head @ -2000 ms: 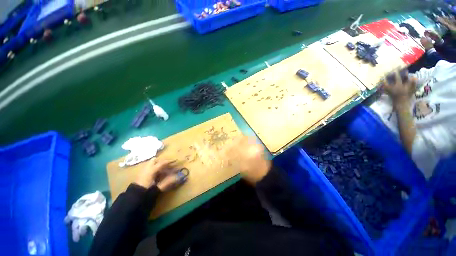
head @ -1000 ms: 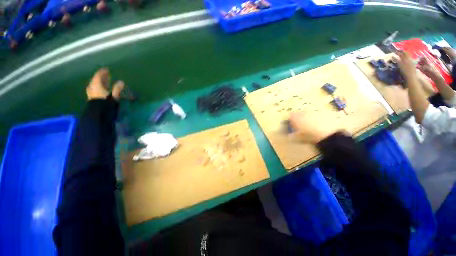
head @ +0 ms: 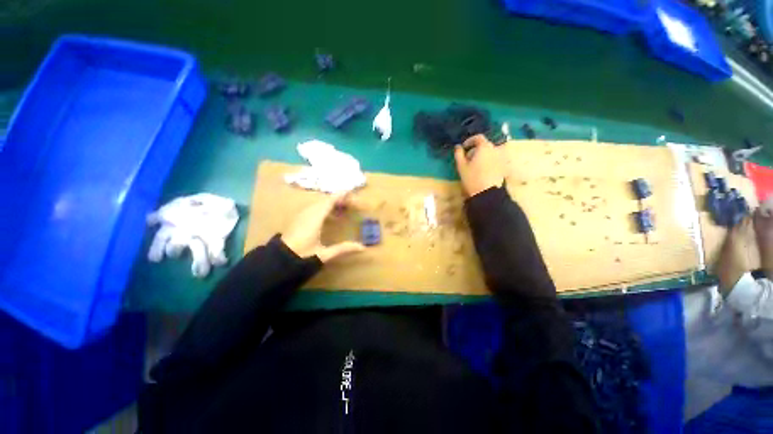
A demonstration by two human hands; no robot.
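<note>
A small navy block lies on the cardboard mat in front of me. My left hand is on the mat just left of the block, thumb and fingers spread around its left side, not closed on it. My right hand is at the near edge of the black strap pile, fingertips bent into it. Whether it pinches a strap cannot be told. A white needle-tip bottle lies beyond the mat.
White cloth lies on the mat's upper left edge, white gloves left of it. Blue tote is at left. Loose blocks lie beyond the mat. Neighbouring mat holds blocks. A parts bin is below. Another person's hand is at far right.
My left hand has come back from the belt side to the mat. My right hand has moved from the neighbouring mat to the strap pile. A block now lies on my mat. The view has turned.
</note>
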